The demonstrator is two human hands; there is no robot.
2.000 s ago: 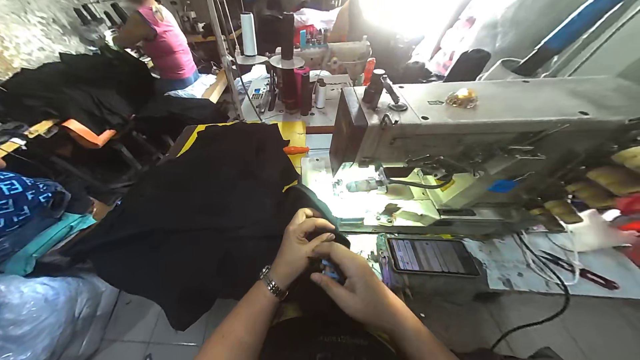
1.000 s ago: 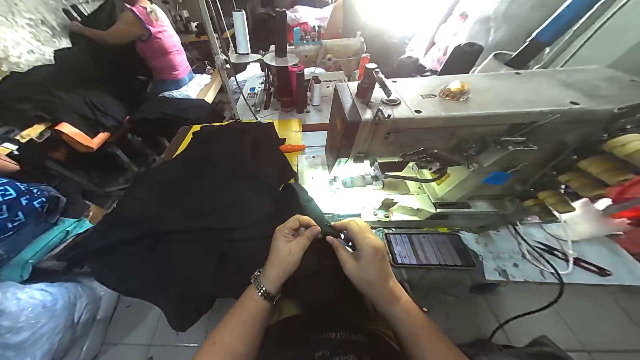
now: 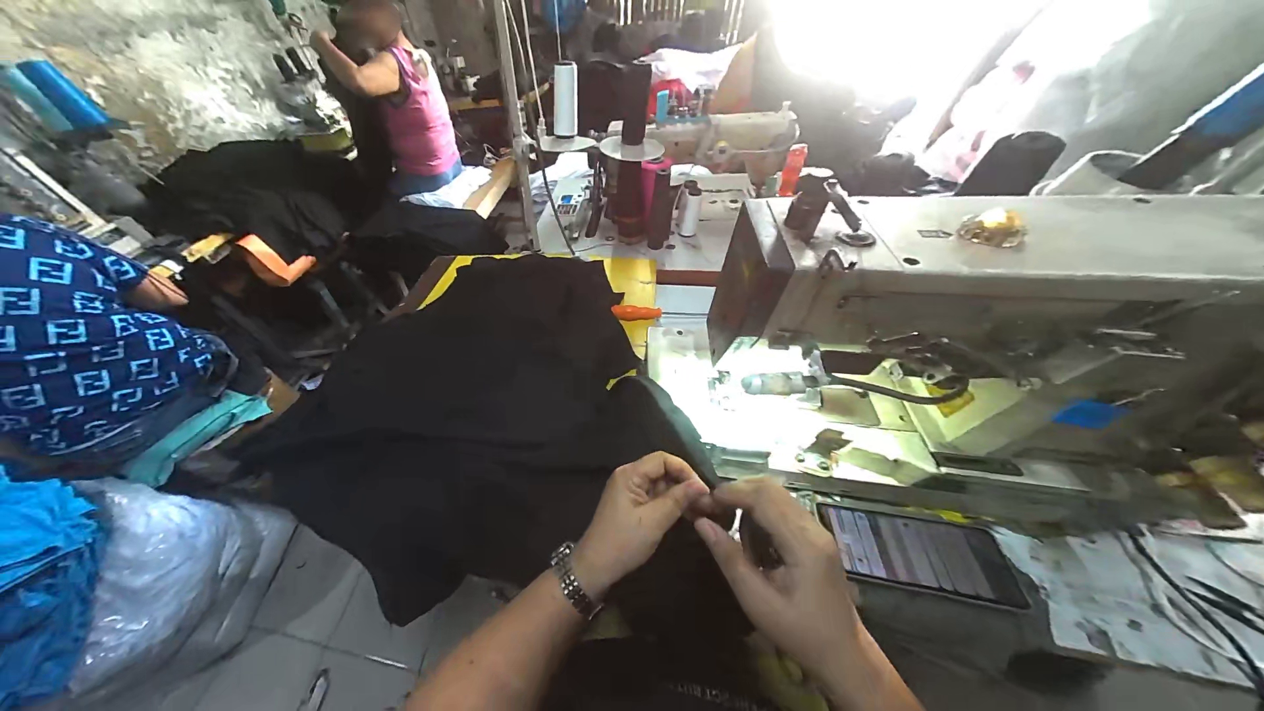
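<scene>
Black fabric [image 3: 474, 395] lies spread over the work surface and hangs down on its left side. At the fabric's right edge, my left hand [image 3: 642, 513], with a metal-band watch on its wrist, pinches the cloth between thumb and fingers. My right hand [image 3: 790, 563] meets it there, fingers curled; a small shiny thing shows partly inside it, too hidden to name. Just beyond the hands stands an industrial sewing machine [image 3: 987, 237], its lamp-lit bed [image 3: 711, 395] near the cloth edge. A smartphone [image 3: 923, 553] with a lit screen lies right of my right hand.
An orange-handled tool [image 3: 637, 313] lies behind the fabric. Thread cones [image 3: 565, 99] stand farther back. A person in a pink top [image 3: 420, 118] is at the back left, another in patterned blue [image 3: 89, 336] at the left. A plastic-wrapped bundle [image 3: 178, 583] stands at lower left; cables [image 3: 1175, 583] lie at right.
My hands, overlapping two seconds ago, have drawn apart and now meet only at the fingertips. The person in pink has raised an arm. The view has shifted left.
</scene>
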